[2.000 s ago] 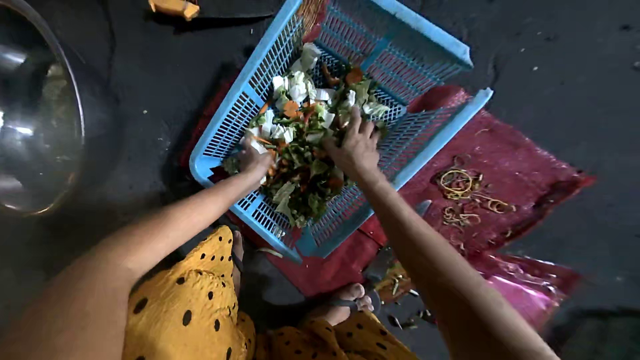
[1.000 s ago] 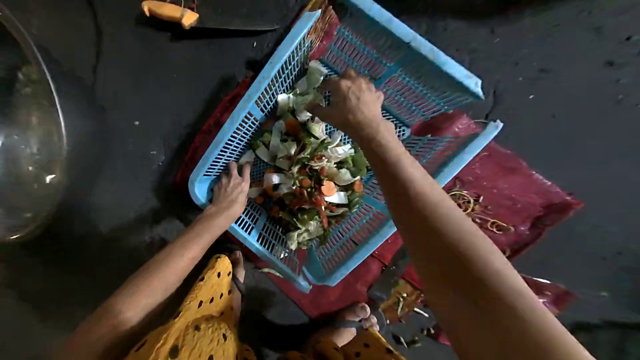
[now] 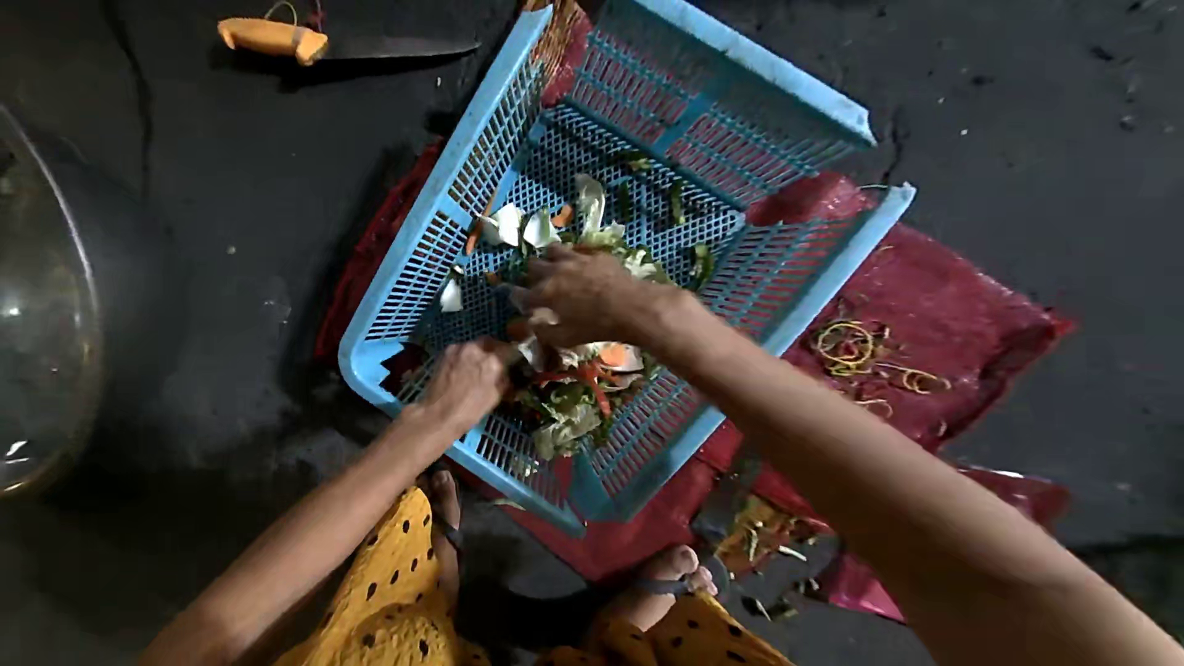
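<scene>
A blue plastic basket (image 3: 430,222) with slotted sides and a broken rim lies on dark red plastic sheeting (image 3: 953,324). Chopped vegetables (image 3: 564,421), with leafy greens, white pieces and orange carrot slices, are heaped toward the basket's near side. Loose white pieces (image 3: 504,225) and green scraps are scattered over its mesh bottom. My left hand (image 3: 467,379) is at the heap's left edge, its fingertips hidden among the pieces. Over the middle of the heap is my right hand (image 3: 583,291), fingers curled down into the vegetables; whether it grips any cannot be told.
A knife with an orange handle (image 3: 273,39) lies on the dark floor at the upper left. At the left edge stands a large round metal bowl (image 3: 83,277). Rubber bands (image 3: 846,344) rest on the sheeting at right, with vegetable scraps (image 3: 763,532) near my foot (image 3: 661,587).
My right hand has come from the heap's far side down to its middle, and my left hand has moved in from the basket's left side. The heap now sits more toward the near side.
</scene>
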